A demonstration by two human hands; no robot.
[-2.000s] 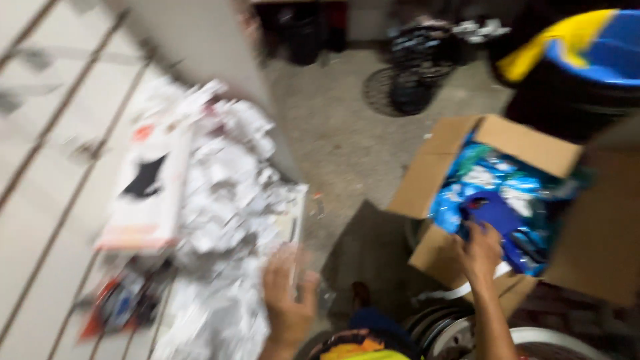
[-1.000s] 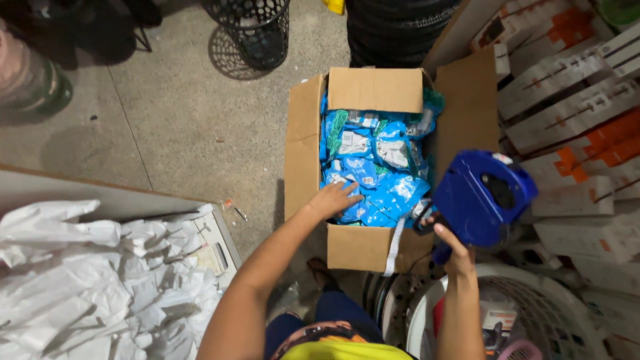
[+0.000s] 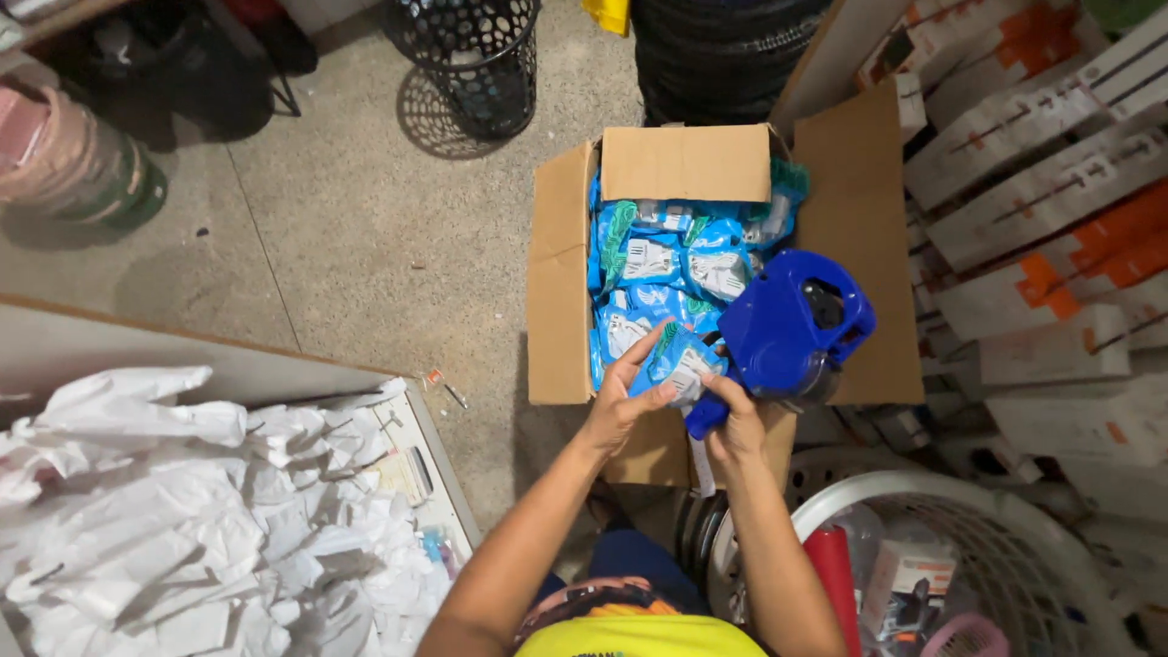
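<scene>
My left hand [image 3: 625, 401] holds a small blue plastic packet [image 3: 677, 365] with a white label, above the near part of an open cardboard box [image 3: 558, 283]. A blue handheld price labeler [image 3: 785, 319] is in my right hand [image 3: 737, 420], its handle end beside the packet and my fingers close to the packet's right edge. A strip of white label backing [image 3: 703, 467] hangs below the labeler. Inside the box lie several similar blue packets [image 3: 650, 260] with green parts and white labels.
White plastic bags [image 3: 164, 511] heap in a bin at the lower left. A white laundry basket [image 3: 912, 484] with goods stands lower right. Black perforated baskets [image 3: 484, 73] stand beyond, and boxed goods [image 3: 1031, 201] fill the right side.
My left hand has lifted a packet from the box, where it was touching the packets a second ago. The labeler in my right hand has moved left, next to that packet.
</scene>
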